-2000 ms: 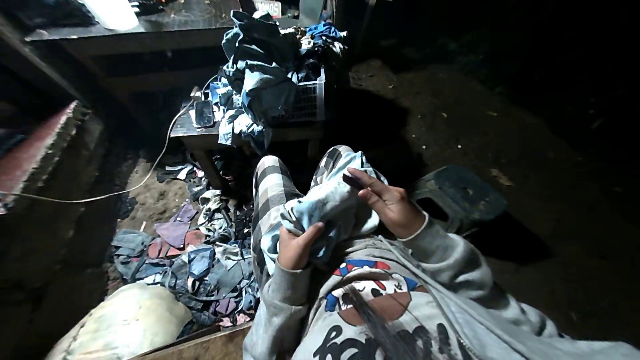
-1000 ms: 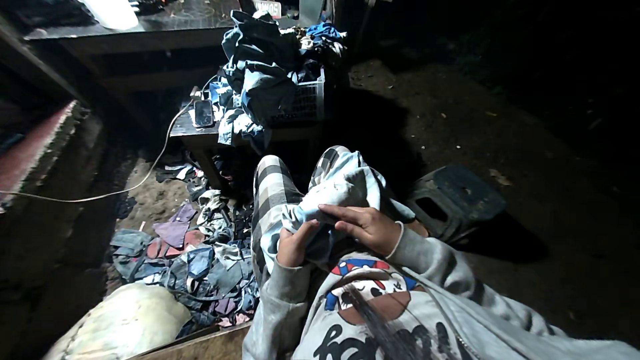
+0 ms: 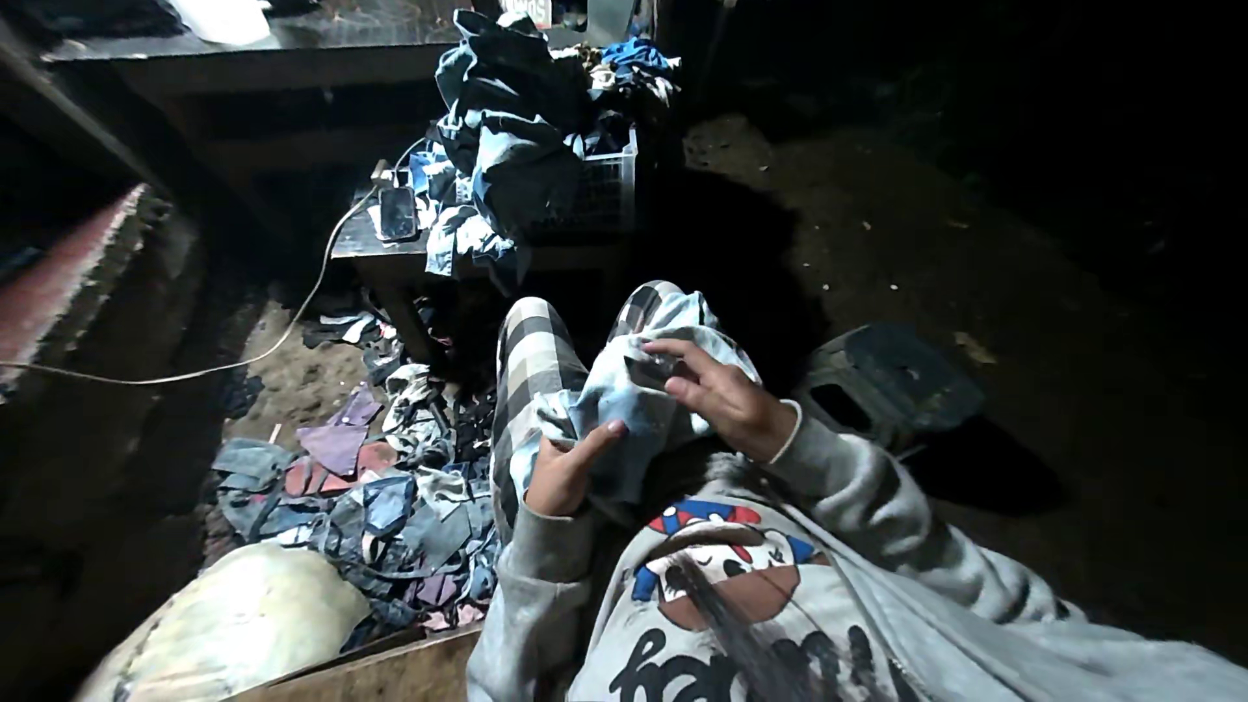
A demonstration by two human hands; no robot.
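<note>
Light blue and white cloth [image 3: 624,390] lies gathered over my knees, which are in checked trousers [image 3: 534,361]. My left hand [image 3: 570,468] grips the cloth's near left part, thumb on top and fingers hidden beneath. Above the cloth's right side is my right hand [image 3: 726,395], its index finger and thumb apart near a small dark spot on the fabric. Whether a fingertip touches the cloth or something small is between the fingers cannot be told.
Ahead, a low table [image 3: 366,239] bears a phone [image 3: 398,213], piled garments [image 3: 512,127] and a plastic basket [image 3: 609,190]. Fabric scraps [image 3: 390,507] cover the ground at left, beside a pale bulging sack [image 3: 244,624]. A dark plastic stool [image 3: 897,380] stands right. A cable [image 3: 312,292] runs left.
The dark object at my right fingertips two seconds ago no longer shows there. My right hand, flat over the cloth a second ago, has lifted with its fingers spread.
</note>
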